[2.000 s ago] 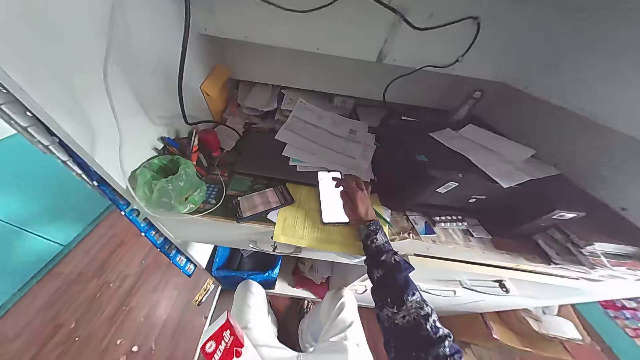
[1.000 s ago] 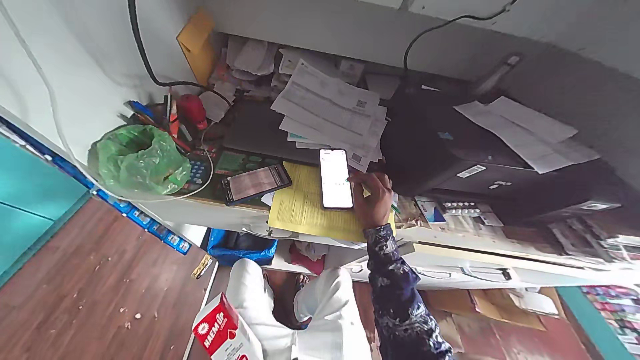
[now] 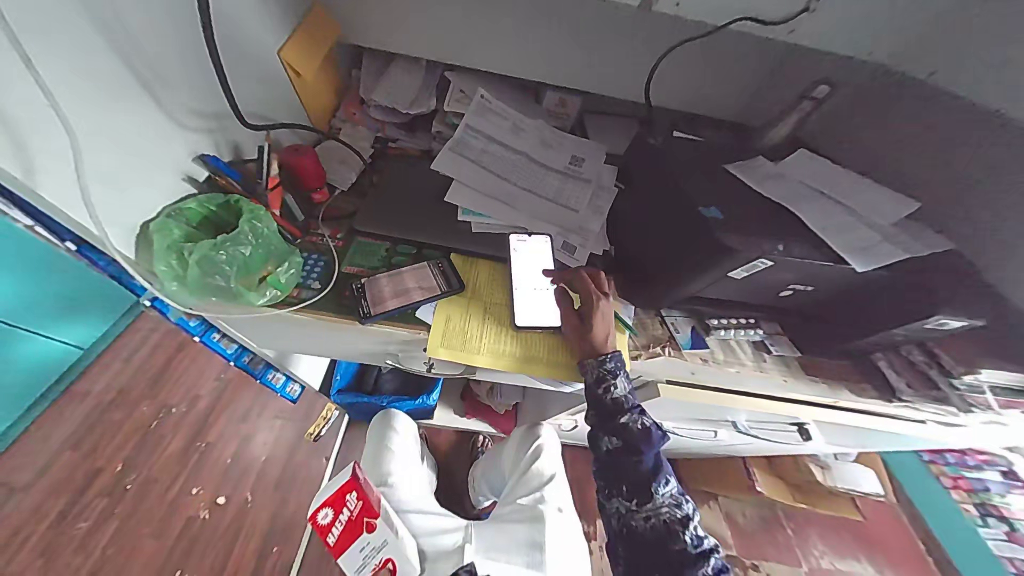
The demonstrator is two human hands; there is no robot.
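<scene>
My right hand (image 3: 586,312), in a dark patterned sleeve, rests over the right edge of a smartphone (image 3: 534,280) with a lit white screen. Its fingers are bent and apart, with a fingertip at the screen; it does not grip the phone, which lies on yellow printed sheets (image 3: 472,320). Left of these, a second phone (image 3: 408,290) lies tilted on the desk, its screen lit. My left hand is not plainly visible. A red and white carton (image 3: 360,520) stands by my left thigh at the bottom edge; what holds it there is hidden.
A green plastic bag (image 3: 220,252) lines a round container beside pens and a red spool-like item (image 3: 302,166). Printed papers (image 3: 528,160) lie behind the phone. A black printer-like machine (image 3: 736,216) bears loose sheets. Below are a blue-lined bin (image 3: 384,392) and drawers (image 3: 752,428).
My right hand has shifted over the lit phone: its fingers were over the screen, then at its right edge, and a fingertip is now back over the screen. The view has moved closer.
</scene>
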